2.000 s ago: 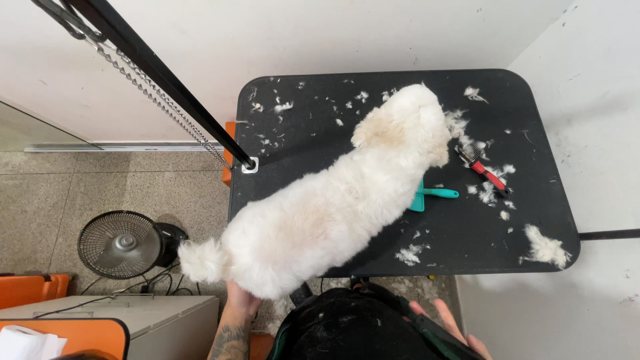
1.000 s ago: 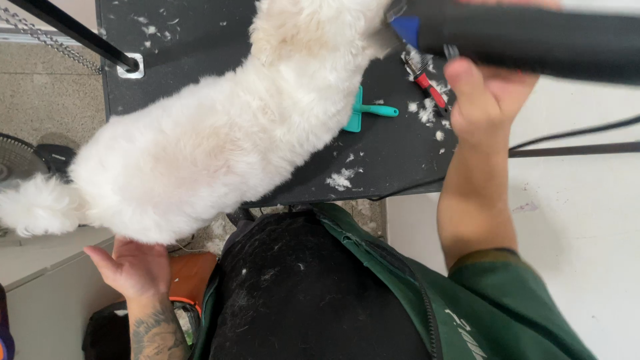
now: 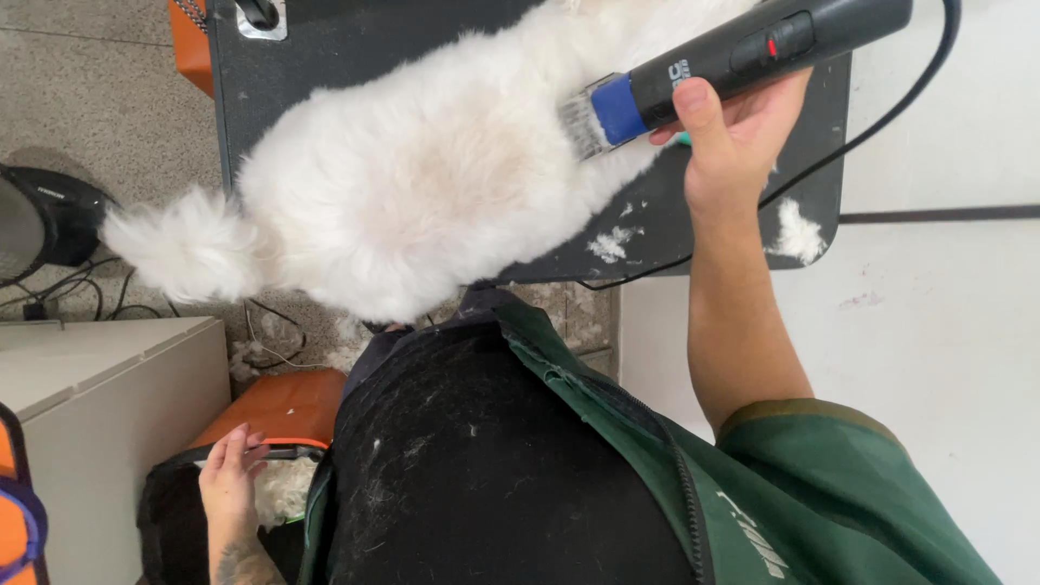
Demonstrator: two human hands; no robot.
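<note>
A white, fluffy dog [image 3: 422, 171] stands on a black grooming table [image 3: 301, 49], its tail toward the left and its head out of view at the top. My right hand [image 3: 731, 130] grips a black corded electric clipper [image 3: 731, 57] with a blue part near its head. The clipper's metal guard comb [image 3: 583, 122] rests in the coat on the dog's back, toward the shoulders. My left hand [image 3: 231, 479], low at the left, is off the dog, above an opened bin, with fingers somewhat curled and nothing seen in them.
Cut white fur [image 3: 613, 244] lies on the table, with another tuft [image 3: 796, 234] at its corner. The clipper cord [image 3: 861, 138] loops down across the table. A bin with an orange lid [image 3: 280, 406] holds fur. A fan [image 3: 49, 215] and a white cabinet [image 3: 122, 357] are at the left.
My right hand has brought the clipper down from near the dog's head onto its back. My left hand has left the dog's rear and moved down over the bin, whose inside now shows.
</note>
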